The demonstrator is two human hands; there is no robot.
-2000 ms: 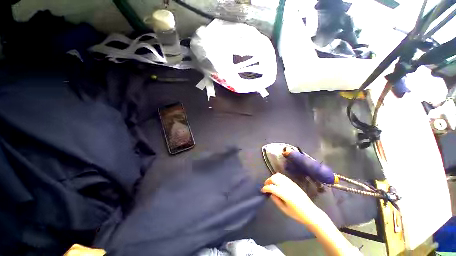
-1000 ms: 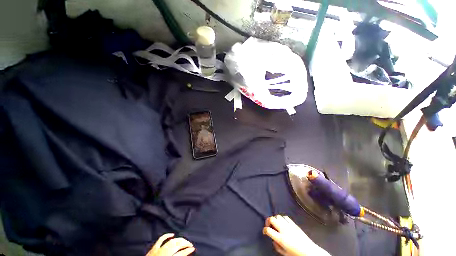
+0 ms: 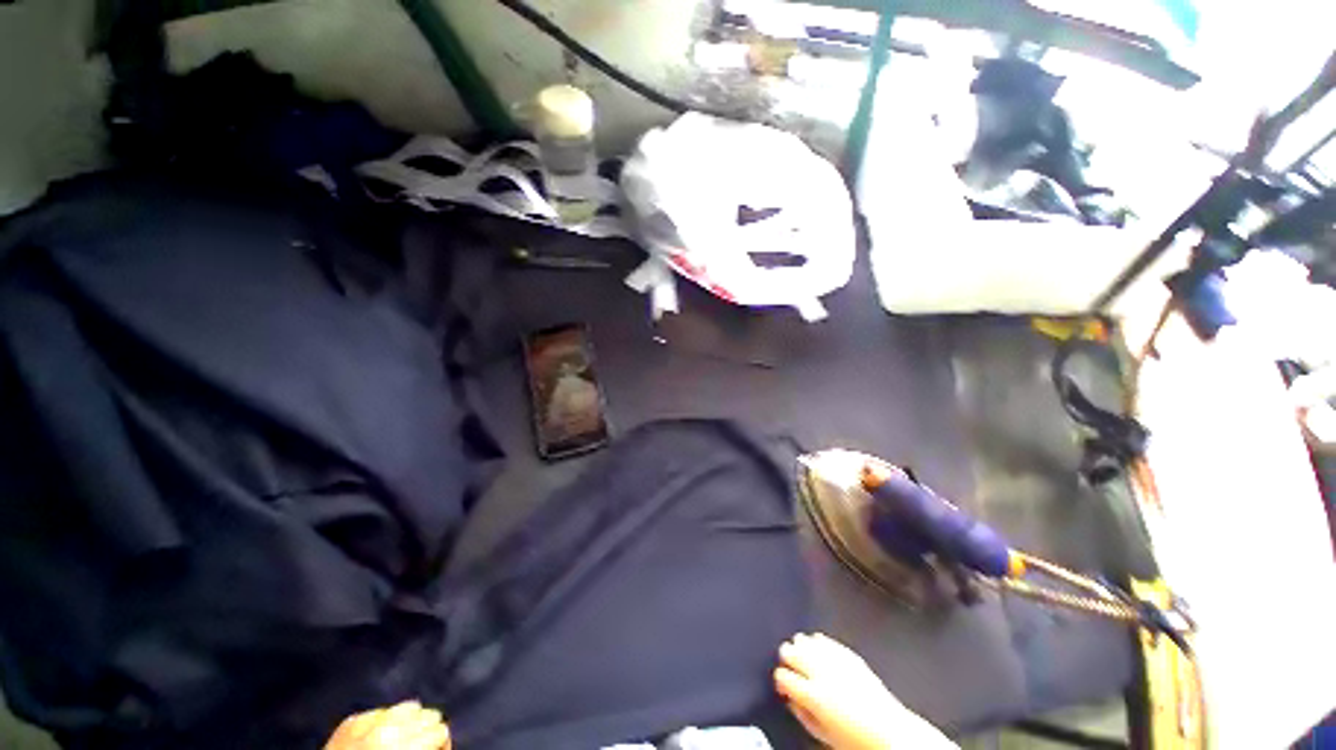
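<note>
A dark navy garment piece [image 3: 645, 572] lies spread on the dark-covered table in front of me, joined to or touching the garment pile [image 3: 205, 425] at left. My left hand [image 3: 388, 728] is at the bottom edge, partly cut off, on the cloth's near left part; its fingers are not clear. My right hand [image 3: 828, 689] is at the cloth's lower right edge with fingers bent; whether it grips the cloth is unclear. The steam iron [image 3: 894, 528] rests right of the cloth, above my right hand, with no hand on it.
A smartphone [image 3: 566, 391] lies mid-table. Behind it are a thin tool [image 3: 564, 261], a bottle [image 3: 566, 139], white strips [image 3: 454, 179] and a white plastic bag [image 3: 747, 213]. A white box [image 3: 974, 271] stands at right rear. The iron's hose [image 3: 1077, 589] runs to the right edge.
The cloth piece has been spread flatter, its far edge now rounded beside the phone. Both hands have shifted slightly relative to it. The camera view has moved; the iron stays free of the hands.
</note>
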